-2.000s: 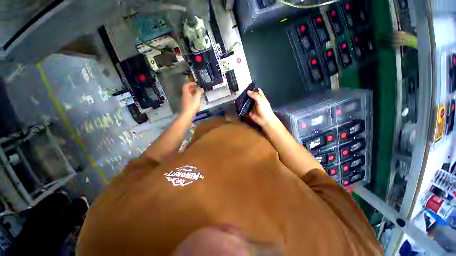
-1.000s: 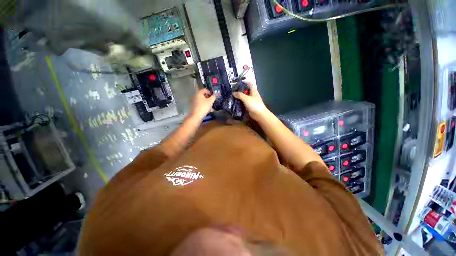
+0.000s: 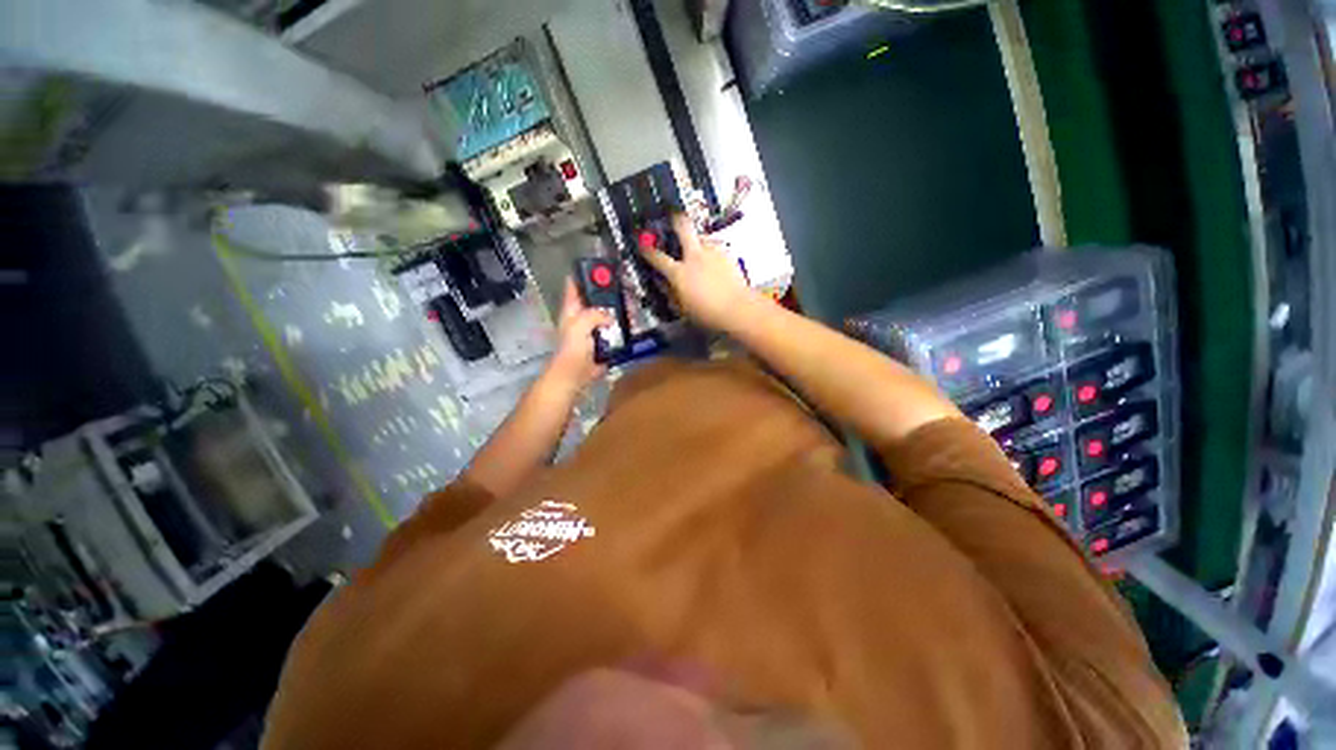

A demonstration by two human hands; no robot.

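My left hand [image 3: 580, 340] holds a black device housing [image 3: 604, 299] with a red round spot, raised just left of the right-hand machine's fixture. My right hand [image 3: 706, 276] has its fingers on another black housing [image 3: 654, 243] with a red spot, at the black holding fixture [image 3: 645, 191] on the white machine bed. My right fingers partly cover this housing, so how fully it is seated cannot be told.
A tall stack of clear trays [image 3: 1011, 315] with black housings stands at the right on the dark green bench [image 3: 908, 176]. Another clear tray stack [image 3: 777, 44] is at the top. A second machine's fixture [image 3: 481, 273] is at the left, under a grey overhead arm [image 3: 249, 88].
My left hand has drawn a housing away from the fixture, to the left. My right hand has moved forward with its housing to the fixture. The view has shifted.
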